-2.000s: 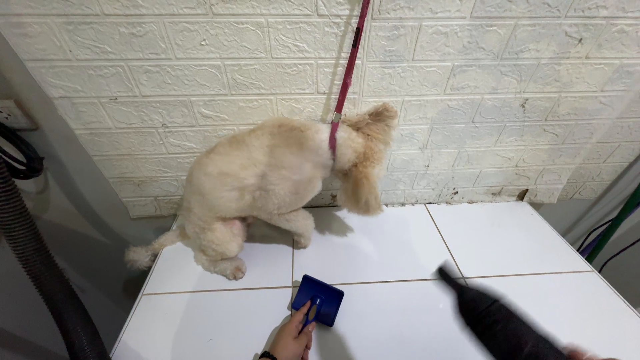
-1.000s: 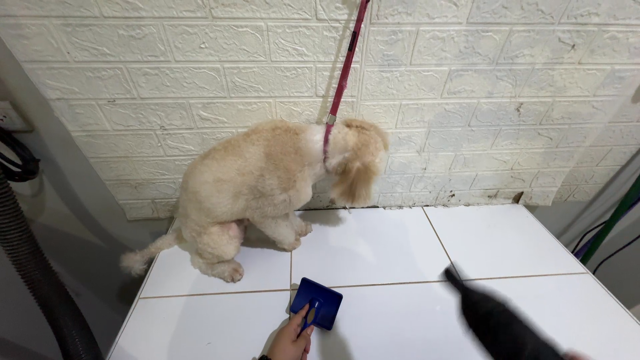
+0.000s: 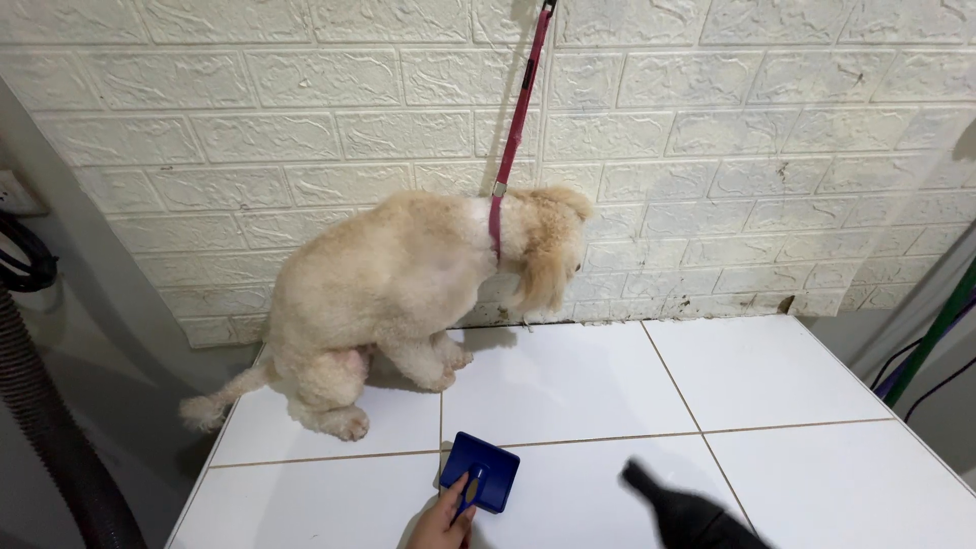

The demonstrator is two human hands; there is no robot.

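Observation:
At the bottom middle, my left hand grips the handle of a blue slicker brush, its flat back facing up just over the white tiles. A black dryer nozzle, slightly blurred, points up and left from the bottom right; my right hand is out of the picture. A cream, curly-coated dog crouches at the left of the tiled table, beside the wall, its head lowered and turned right. Around its neck is a pink-red loop, joined to a taut leash that runs upward. Neither tool touches the dog.
The white tiled table meets a cream brick-patterned wall. A black ribbed hose and a coiled black cable hang at the left, near a wall socket. Green and purple cords run beyond the right edge.
The dog has drawn its head back to the left and lowered it, and its front paws have shifted. My right hand, partly visible earlier, is now out of view.

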